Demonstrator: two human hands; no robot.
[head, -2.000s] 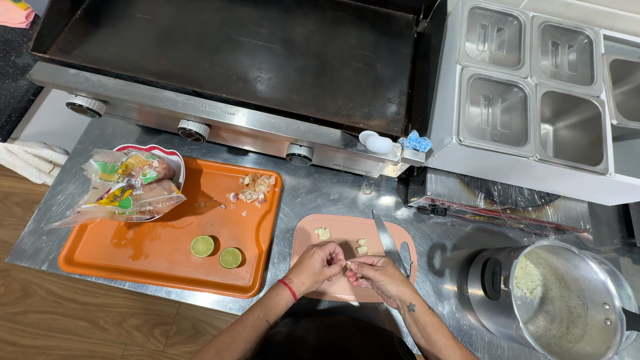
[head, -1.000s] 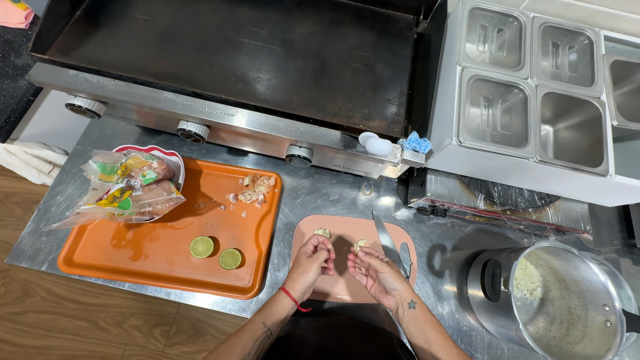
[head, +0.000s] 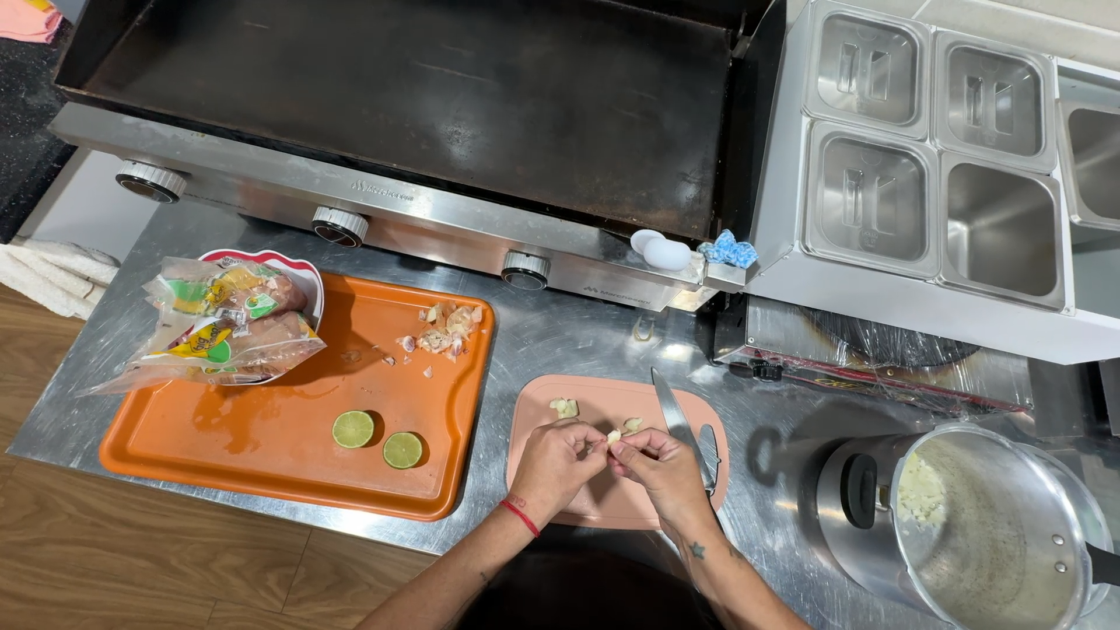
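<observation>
Over the pink cutting board (head: 612,516), my left hand (head: 564,464) and my right hand (head: 656,465) meet, with a garlic clove (head: 614,436) pinched between their fingertips. Garlic pieces lie on the board just beyond my hands, one group (head: 564,408) at the left and another piece (head: 632,425) near my right fingers. A knife (head: 678,418) rests along the board's right side, its handle partly hidden by my right hand and wrist. Garlic skins (head: 448,329) lie in the orange tray (head: 262,477), which also holds two lime halves (head: 353,429) (head: 402,450).
Bagged meat (head: 254,319) sits in a bowl on the tray's left. A griddle (head: 420,96) spans the back, with white egg-shaped objects (head: 667,255) on its front edge. At right stand an aluminum pot (head: 989,525) holding pale chopped bits, a plastic-covered burner (head: 884,350) and steel pans (head: 1002,232).
My hands were apart over the board one second ago; now they have come together at the garlic clove. The tray, knife and pot have stayed in place.
</observation>
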